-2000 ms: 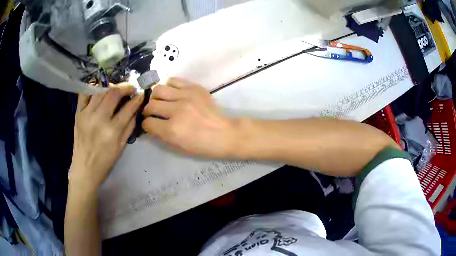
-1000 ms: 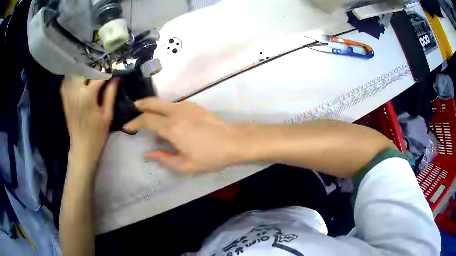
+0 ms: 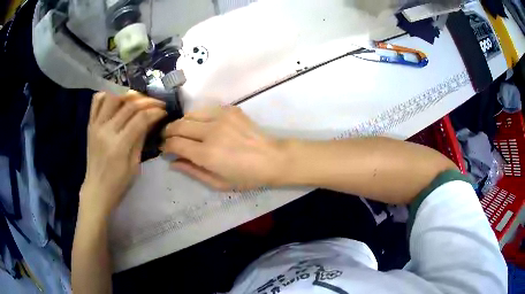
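A small dark garment piece (image 3: 152, 139) lies at the needle area of the sewing machine (image 3: 63, 57), mostly hidden by the hands. My left hand (image 3: 120, 135) is on its left side with the fingertips just below the presser foot area, holding the cloth. My right hand (image 3: 216, 146) is on its right side, fingers curled onto its edge. A grey ribbed knob (image 3: 173, 78) sits just above the cloth, between the two hands. The needle itself cannot be made out.
Thread snips (image 3: 400, 54) lie on the white table (image 3: 276, 123), near a dark scrap (image 3: 423, 27). A black packet (image 3: 480, 43) and yellow strip lie at the right edge. A red basket (image 3: 509, 155) stands at right. Dark and light blue-grey garments (image 3: 29, 189) hang at left.
My right hand has moved from open and blurred beside the cloth to curled on its edge. My left hand has shifted right, its fingers closing over the cloth. Less of the dark piece shows.
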